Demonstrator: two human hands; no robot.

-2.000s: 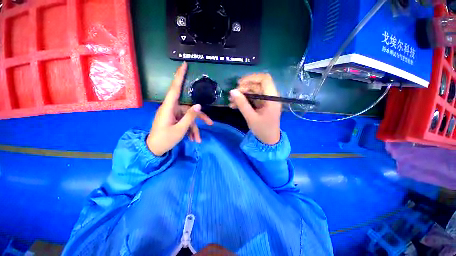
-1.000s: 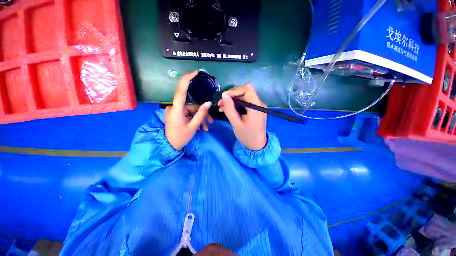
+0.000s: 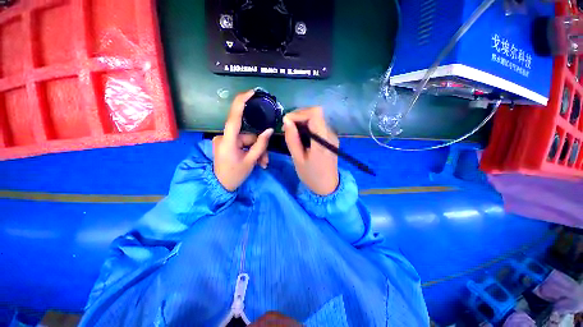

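Note:
A round black watch case point(image 3: 260, 114) with a glossy face is held near the bench's front edge. My left hand point(image 3: 235, 150) grips it at its left side and lower edge, with the index finger and thumb around the rim. My right hand point(image 3: 311, 147) holds a thin black stick point(image 3: 345, 159) like a pen. Its fingertips are close to the right side of the case. The stick's rear end points down to the right. The working tip is hidden or too small to tell.
A black fixture plate point(image 3: 272, 66) lies behind the hands on the green bench point(image 3: 192, 96). A red foam tray point(image 3: 163, 83) with clear film is at left. A blue box point(image 3: 470, 57) with a looping clear hose point(image 3: 422, 148) is at right, beside another red tray point(image 3: 521, 150).
Two seconds ago my left hand was more open beside the case; it now grips it. My right hand has moved left to the case, and the stick now slopes more steeply down.

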